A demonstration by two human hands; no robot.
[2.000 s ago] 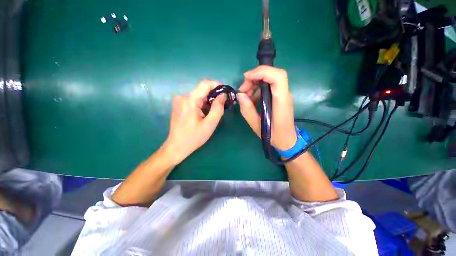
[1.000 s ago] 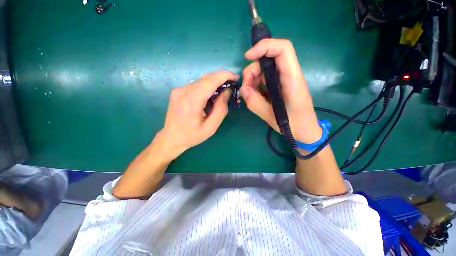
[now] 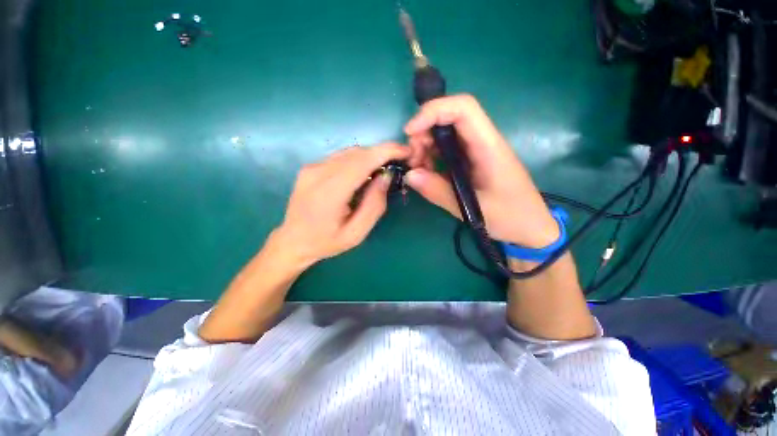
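Note:
My left hand (image 3: 336, 204) holds a small round black unit (image 3: 394, 174) between thumb and fingers, mostly covered by them. My right hand (image 3: 477, 170) holds the soldering iron (image 3: 456, 166), its metal tip pointing up and to the left, away from the unit. My right thumb and fingertips are at the unit's right edge. Whether they pinch a small part there is too small to tell. A blue wrist strap (image 3: 541, 243) is on my right wrist. Several small white and dark components (image 3: 185, 34) lie on the green bench at the upper left.
The fan (image 3: 652, 30) is at the upper right. Below it is a black box with a red light (image 3: 687, 139) and a yellow tag (image 3: 692, 66). Black cables (image 3: 635, 200) run from it towards my right wrist. Another person's arm (image 3: 38, 347) is at the lower left.
The iron has tilted further left than two seconds ago. My right fingertips have closed in against the unit since one second ago. The unit is more covered by my fingers.

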